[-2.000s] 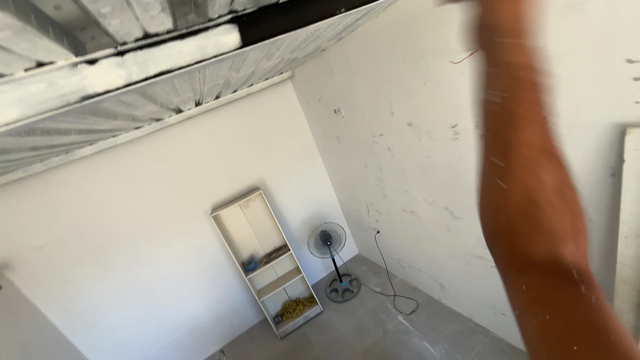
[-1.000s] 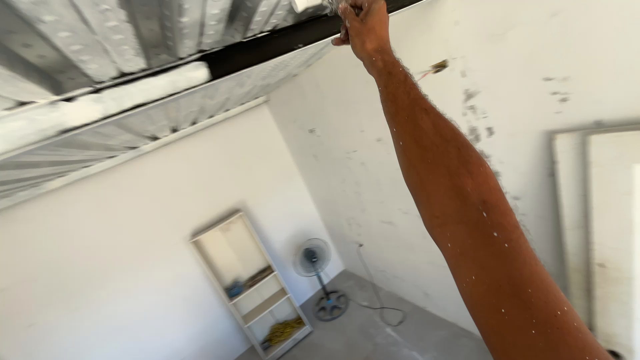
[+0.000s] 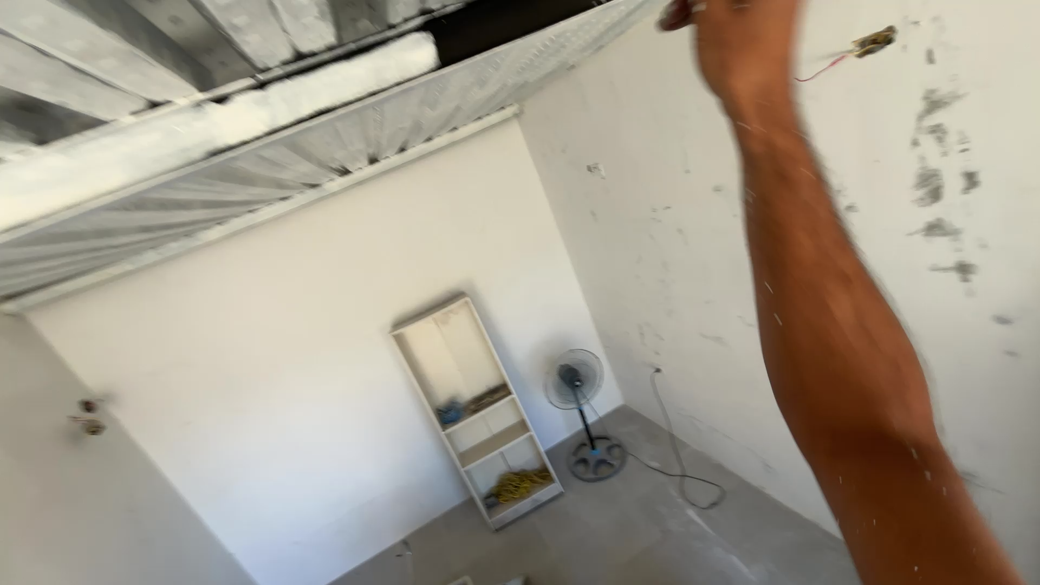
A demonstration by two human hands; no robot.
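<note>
My right hand (image 3: 735, 32) is raised at the top of the view, its fingers cut off by the upper edge, so what it holds does not show. White specks dot the forearm. Left of the hand runs a steel ceiling beam (image 3: 512, 28), dark near the hand and coated with white paint (image 3: 325, 89) farther left. Ribbed metal decking (image 3: 268, 24) lies above and beside the beam. My left hand is out of the frame.
A white shelf unit (image 3: 479, 414) holding a yellow coil (image 3: 520, 485) leans at the far wall. Beside it stands a pedestal fan (image 3: 574, 386) with a cord on the floor. Wires stick out of a wall box (image 3: 873, 41) at the right.
One second ago my right hand was at the beam with its fingers in view, near something white. Now it shows farther right, partly beyond the top edge. The view has shifted.
</note>
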